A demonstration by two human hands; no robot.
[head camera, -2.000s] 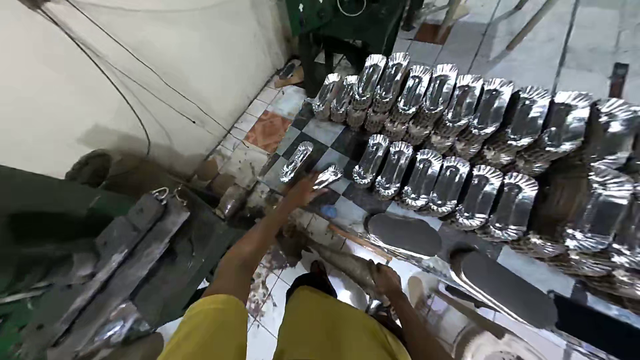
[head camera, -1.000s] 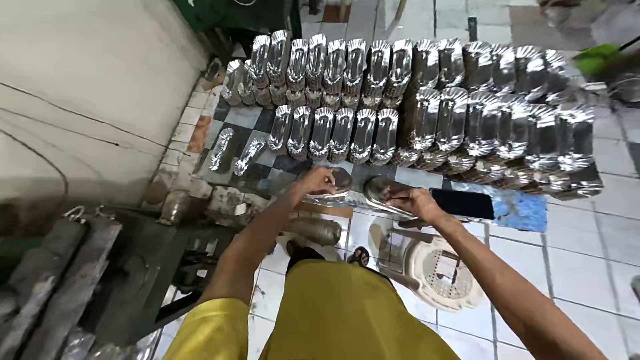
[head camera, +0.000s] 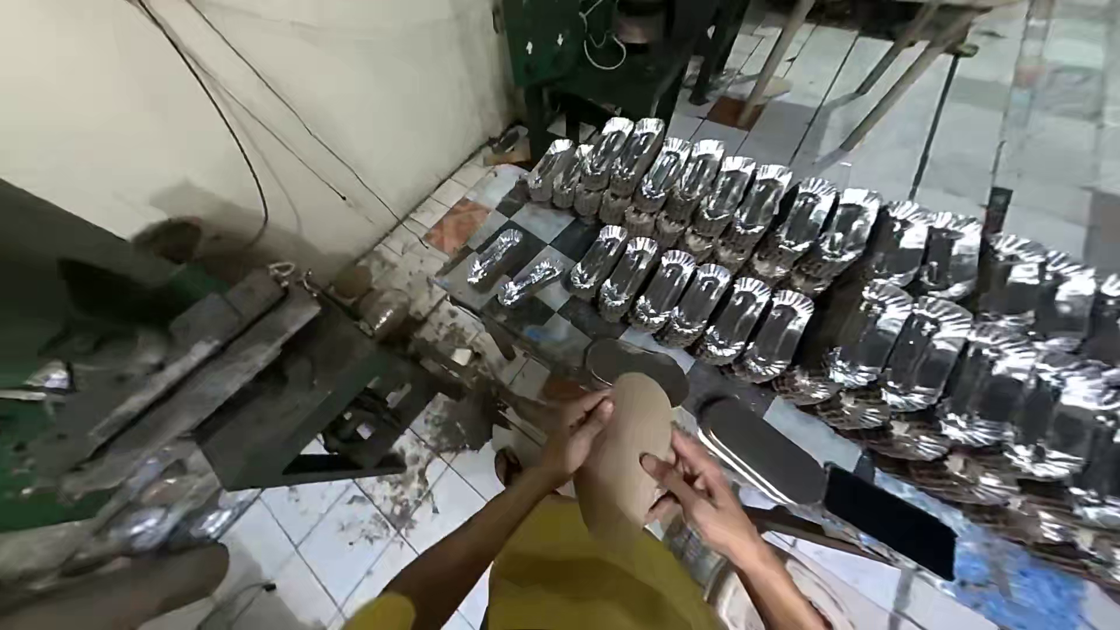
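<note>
My left hand (head camera: 577,437) and my right hand (head camera: 696,499) hold an oval, light-brown flat piece (head camera: 626,446) between them, one at each long side. Just beyond it on the checkered table lies a dark oval stack (head camera: 639,367). To the right rests a longer dark oval stack (head camera: 761,446), near a black phone-like slab (head camera: 891,521). Two single shiny foil pieces (head camera: 496,256) lie at the table's left end. Rows of stacked, fluted silver foil trays (head camera: 739,319) stand behind the ovals.
Left is a dark green metal machine (head camera: 341,394) with steel bars (head camera: 201,367). Another green machine (head camera: 560,44) stands beyond the table. A pale plastic stool (head camera: 814,586) is under the table's near edge. Cables (head camera: 219,114) hang along the wall.
A second earlier both hands were at the dark ovals on the table's near edge; now they hold the light-brown oval piece nearer my body. The view has turned and moved closer.
</note>
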